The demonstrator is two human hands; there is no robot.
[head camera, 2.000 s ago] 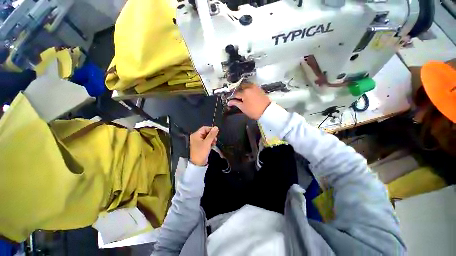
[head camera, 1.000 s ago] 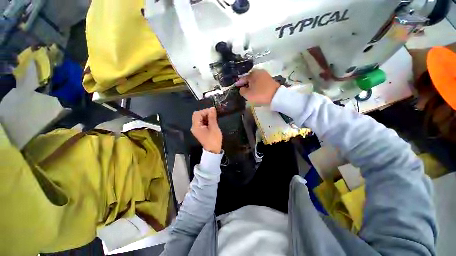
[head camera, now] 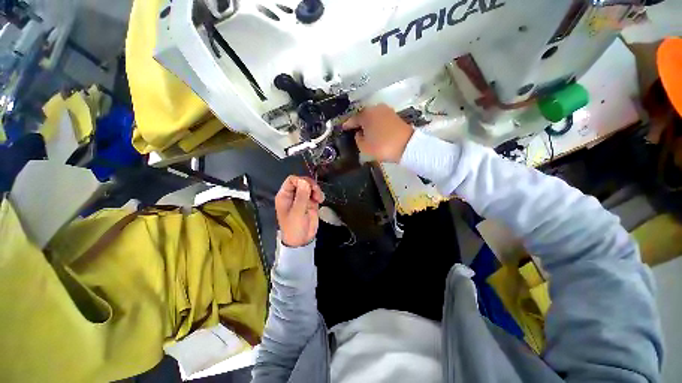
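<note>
The white sewing machine head [head camera: 426, 52], marked "TYPICAL", fills the top of the head view. Its dark presser foot and needle area [head camera: 318, 120] sits under the left end of the head. My right hand [head camera: 381, 133] is at the right side of this area, fingers bent, fingertips close to the metal parts; whether they grip something cannot be told. My left hand [head camera: 298, 211] is below and left of the needle area, thumb and fingertips pinched together. A thin strand [head camera: 314, 168] seems to run from its fingertips up to the needle area.
Large yellow pieces [head camera: 142, 262] lie draped at the left, with a pale sheet [head camera: 206, 351] below. A yellow stack [head camera: 161, 90] stands behind the machine. A green cap [head camera: 563, 102] and an orange disc [head camera: 671, 75] are at right. The bed edge [head camera: 411, 196] is ragged yellow.
The view has tilted and shifted, so the machine sits differently. My right hand has moved from the needle to its right side. My left hand stays below, fingers still pinched.
</note>
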